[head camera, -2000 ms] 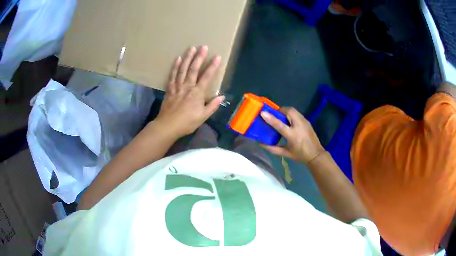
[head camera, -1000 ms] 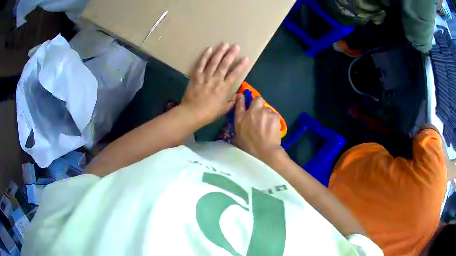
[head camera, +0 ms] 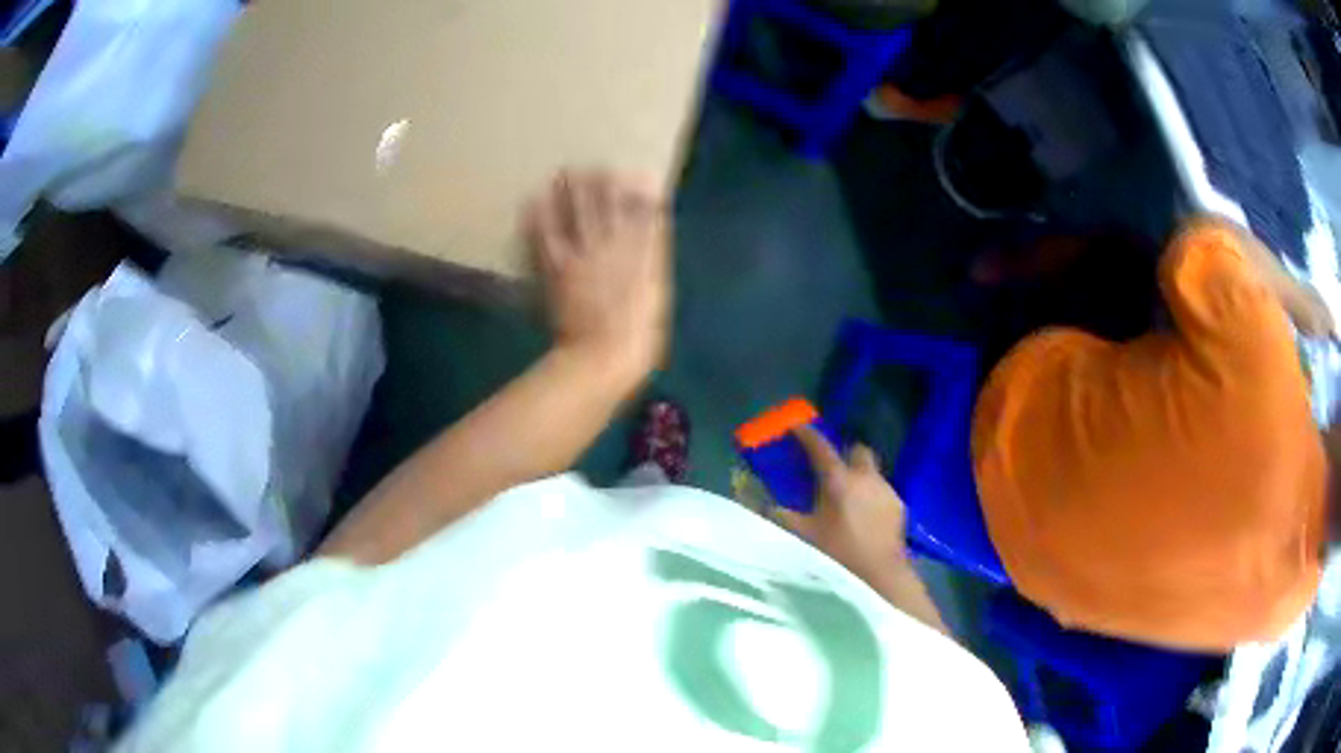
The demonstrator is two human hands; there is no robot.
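A large plain brown carton [head camera: 456, 103] fills the upper left, with a small shiny mark on its top face. My left hand [head camera: 600, 265] lies on the carton's near right corner with its fingers spread, holding nothing; it is blurred. My right hand [head camera: 856, 515] holds the tape gun [head camera: 782, 453], blue with an orange front end, low beside my body and apart from the carton. The tape gun's lower part is hidden by the fingers.
White plastic sacks [head camera: 184, 427] stand at the left. Blue stools [head camera: 919, 441] are on the dark green floor [head camera: 757, 250] at the right. A person in an orange top [head camera: 1140, 471] sits close at the right.
My right hand has drawn the tape gun down and away from the carton's corner. My left hand is still on the corner. The whole view has shifted.
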